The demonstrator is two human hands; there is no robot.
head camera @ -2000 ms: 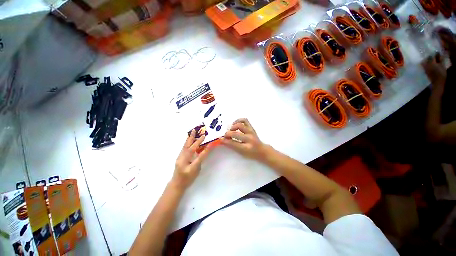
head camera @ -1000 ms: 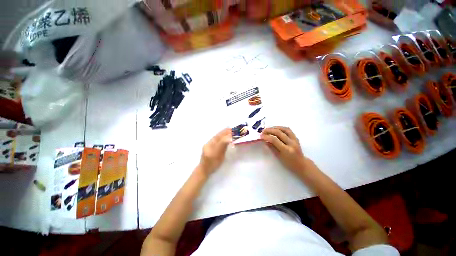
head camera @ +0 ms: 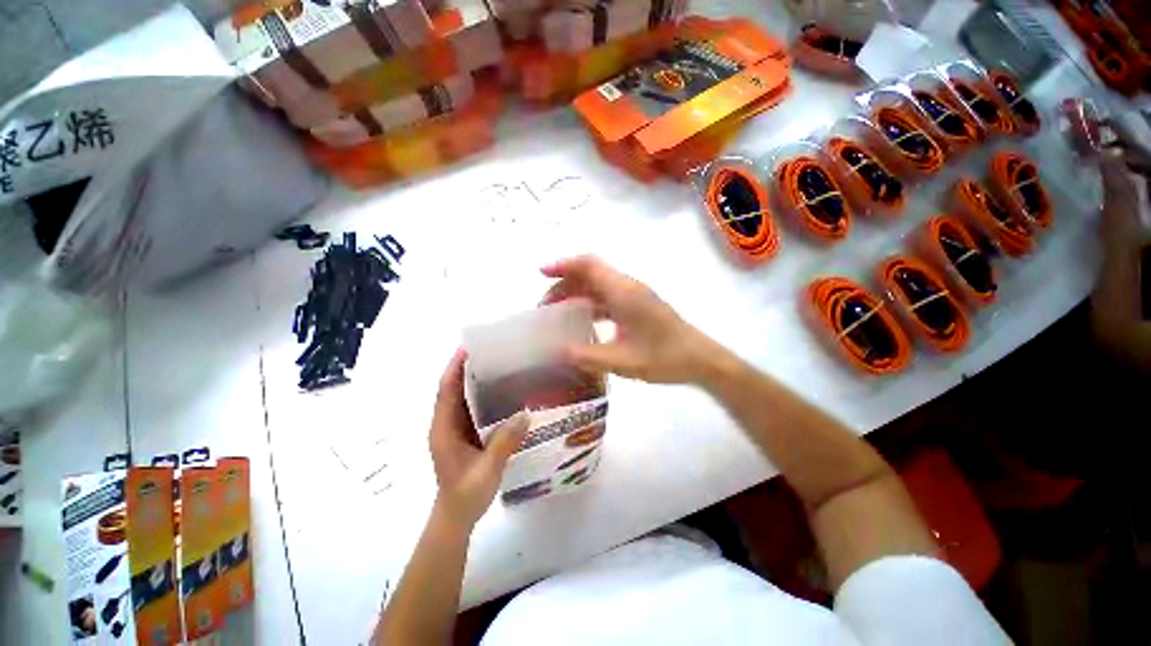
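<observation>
A printed retail carton [head camera: 555, 452] stands upright on the white table in front of me, its open top facing me and a pale flap raised at the back. Its white face shows product pictures. My left hand [head camera: 473, 442] grips the carton's left side, thumb on the front edge. My right hand [head camera: 631, 326] is at the top right of the carton, fingers bent around the raised flap and partly blurred; I cannot tell how firmly it holds. The inside of the carton is dark and blurred.
Bagged orange cable coils [head camera: 858, 326] lie in two rows at the right. A heap of black hang tabs [head camera: 341, 309] lies left of the carton. Finished cartons [head camera: 154, 555] stand at front left. Flat carton blanks [head camera: 688, 95] and a plastic sack [head camera: 189, 164] are at the back. Another person's arm [head camera: 1121, 240] shows at far right.
The carton lay flat with its printed face up; now it stands upright with its top open. My right hand has moved from its lower edge to its top. The camera view has shifted.
</observation>
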